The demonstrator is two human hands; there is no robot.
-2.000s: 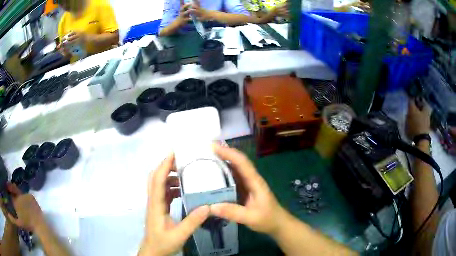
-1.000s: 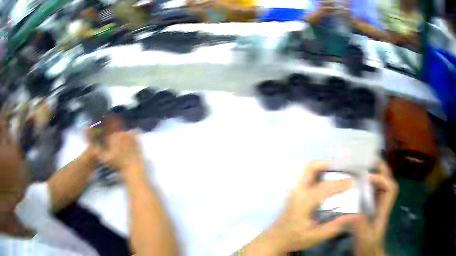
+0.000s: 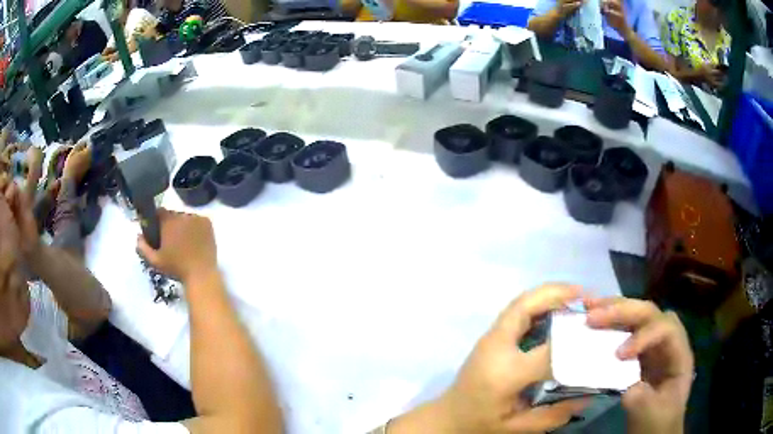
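A retail box (image 3: 593,354) is held at the lower right, its plain white end facing up; its printed sides are mostly hidden. My left hand (image 3: 508,364) grips its left side with the fingers curled over the far edge. My right hand (image 3: 653,352) holds its right side, fingertips on the white end. Whether the end flap is fully closed I cannot tell.
Black cups (image 3: 547,161) stand behind the box, and another cluster (image 3: 241,174) stands to the left. A neighbour's hand (image 3: 182,244) holds a dark grey fan (image 3: 146,182). A red-brown box (image 3: 693,229) stands at the right. Pale retail boxes (image 3: 476,66) lie at the back.
The view has swung left since the first frame. The box's inside and white flap showed at its mouth; now a flat white end faces up. Both hands still hold it.
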